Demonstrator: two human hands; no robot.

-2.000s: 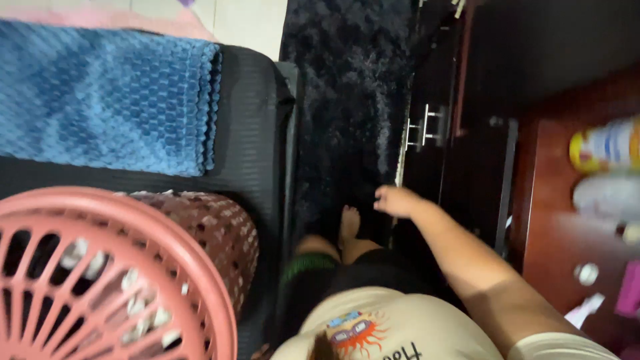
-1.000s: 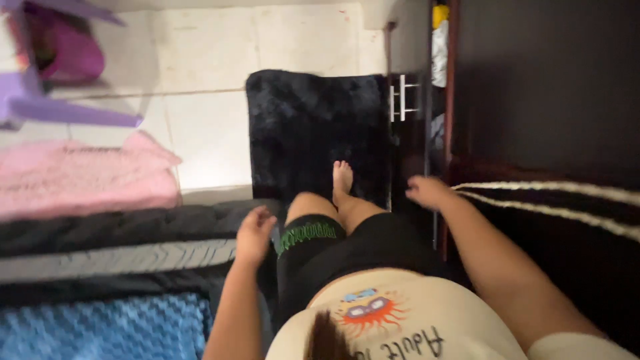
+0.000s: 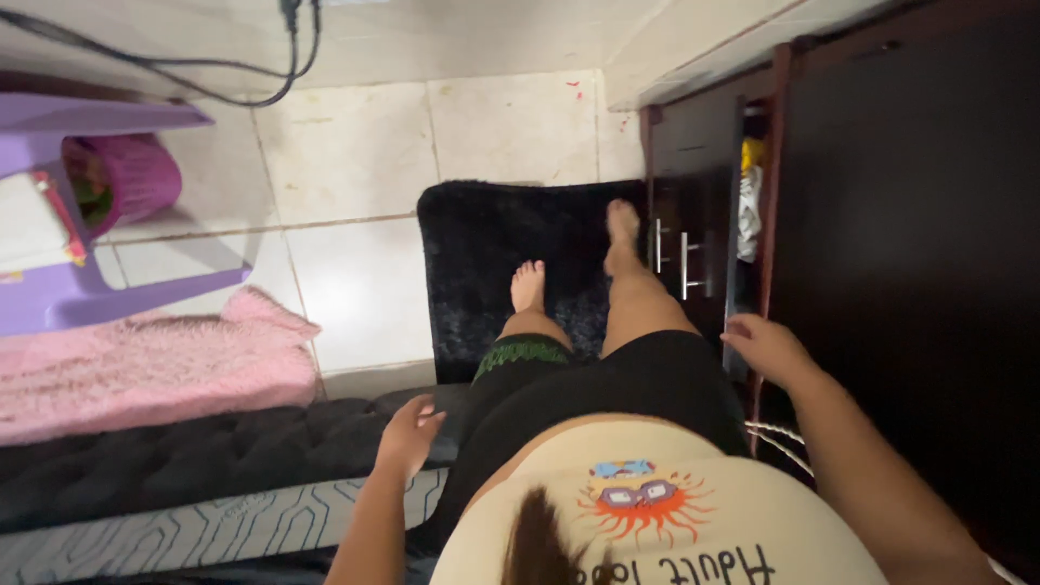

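My left hand [image 3: 412, 435] hangs over the dark padded edge of the bed [image 3: 341, 435], its fingers loosely curled and holding nothing. At the right, my right hand [image 3: 764, 349] is beside the edge of a partly open dark cabinet door [image 3: 734, 292]; whether it touches the door cannot be told. Nothing shows in its fingers. White and yellow items [image 3: 749, 211] show in the gap of the cabinet. Two metal handles [image 3: 684, 266] are on the cabinet front. Both my bare feet are on a black plush rug [image 3: 512, 219].
On the left are a pink fluffy rug [image 3: 162, 361], a purple plastic stool [image 3: 122, 301] and a magenta basket [image 3: 146, 183]. Black cables [image 3: 244, 69] hang at the upper left. A whitish cord [image 3: 780, 443] is near the right forearm. Pale floor tiles [image 3: 349, 146] lie ahead.
The view has moved far forward along the bed and cabinet. The pink laundry basket from the first frame is out of view. A second foot now shows on the black rug.
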